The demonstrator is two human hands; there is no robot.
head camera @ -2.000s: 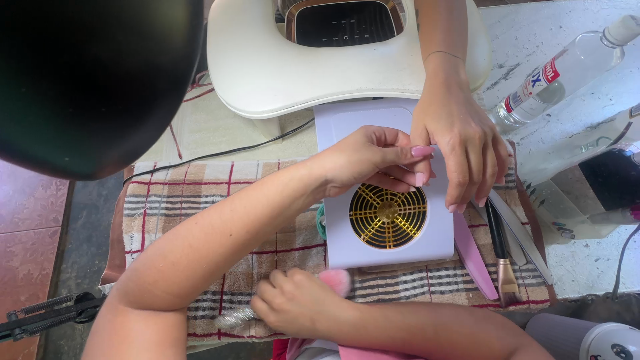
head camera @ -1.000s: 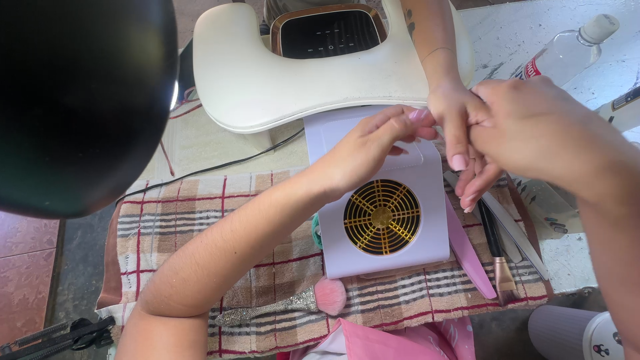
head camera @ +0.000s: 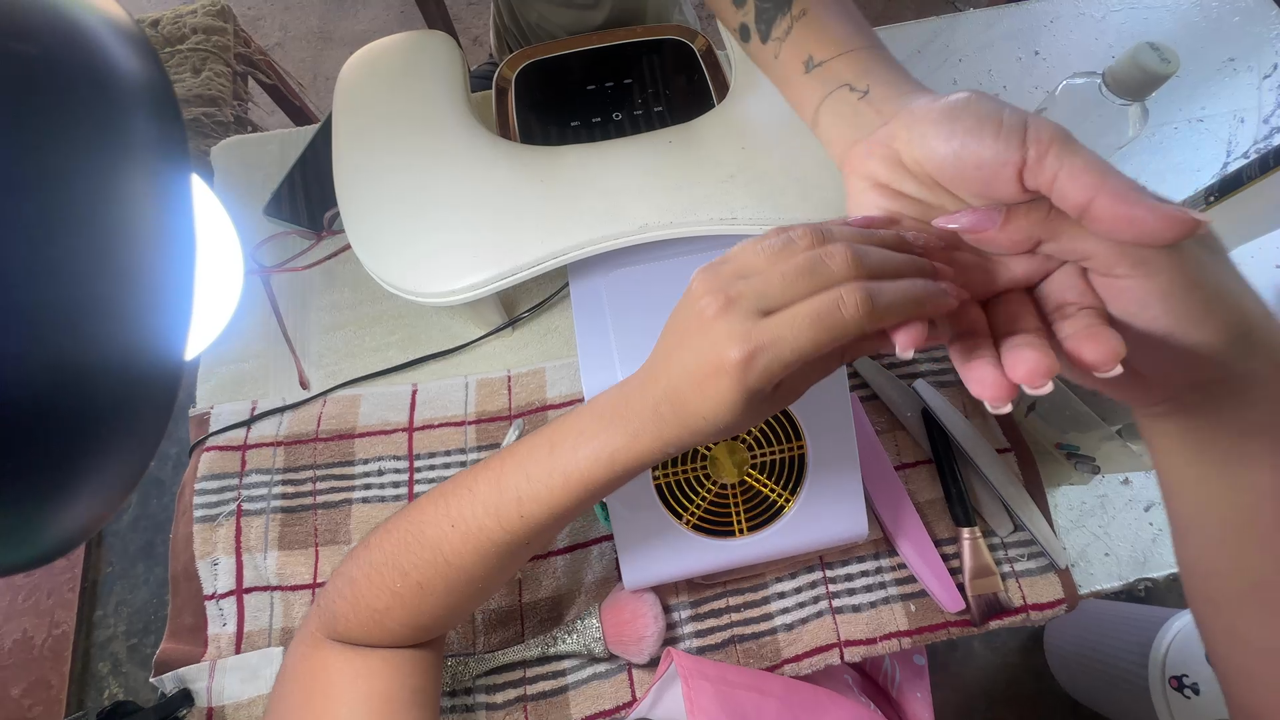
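Another person's tattooed arm reaches in from the top, and that person's hand lies palm up with its fingers pointing down. My left hand touches its fingers from the left. From the right, my right hand holds the same hand, with my thumb over the palm. Below my left wrist is a white nail dust collector with a gold fan grille. To its right lie a pink nail file, grey files and a flat brush. A pink fluffy brush with a glittery handle rests on the towel.
A white padded armrest stands behind, with a black-topped nail lamp beyond. A dark lamp head fills the left. A plaid towel covers the near table. A clear bottle is at back right; a black cable crosses left.
My right hand was near the fluffy brush two seconds ago and is now at the other person's hand. That hand was palm down and is now turned palm up.
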